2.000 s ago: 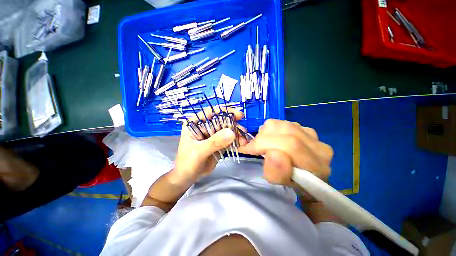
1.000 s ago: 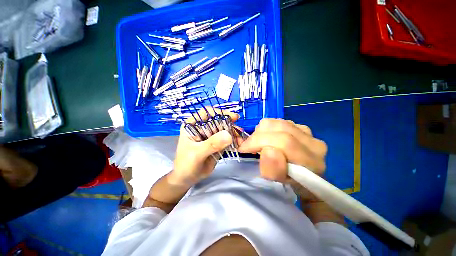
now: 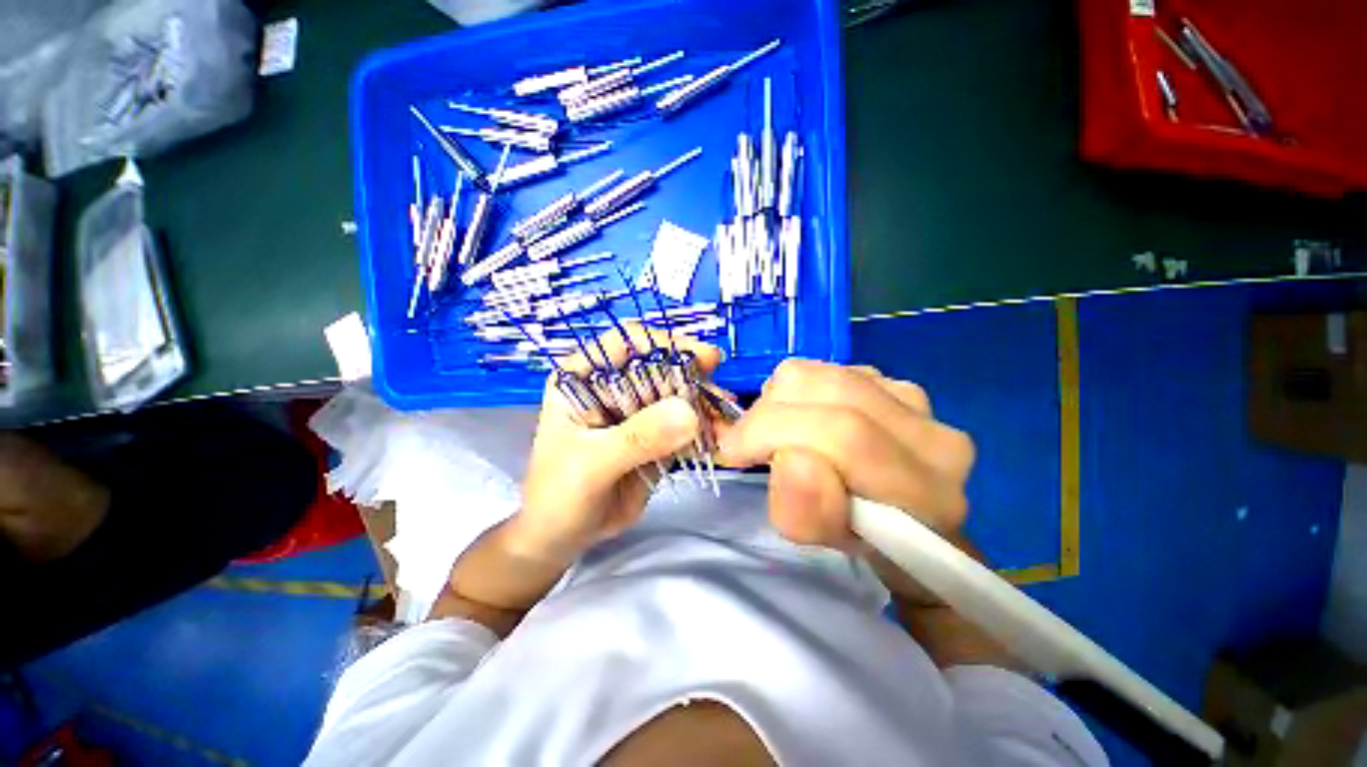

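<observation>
My left hand (image 3: pixel 600 457) is bare and holds several silver stepped pins (image 3: pixel 637 387) side by side in a fan, thin stems pointing up and down. It is just over the near edge of the blue tray (image 3: pixel 840 195). My right hand (image 3: pixel 862 450) is bare and grips a hand tool (image 3: pixel 1034 614) with a long white handle that slopes down to the right. The tool's tip is near the rightmost held pins; its exact contact is hidden by the fingers. More silver pins (image 3: pixel 562 232) lie in the blue tray around a white paper label (image 3: pixel 678 261).
A red bin (image 3: pixel 1117 135) with a few metal pieces is at upper right. At left on the dark green bench are a translucent parts tub (image 3: pixel 210 90) and a flat clear case (image 3: pixel 128 300). Another person's arm (image 3: pixel 45 495) is at lower left. Cardboard boxes (image 3: pixel 1312 375) are at right.
My right hand and the tool have shifted slightly left. The pins in my left hand have changed angle a little. The other person's arm has moved slightly.
</observation>
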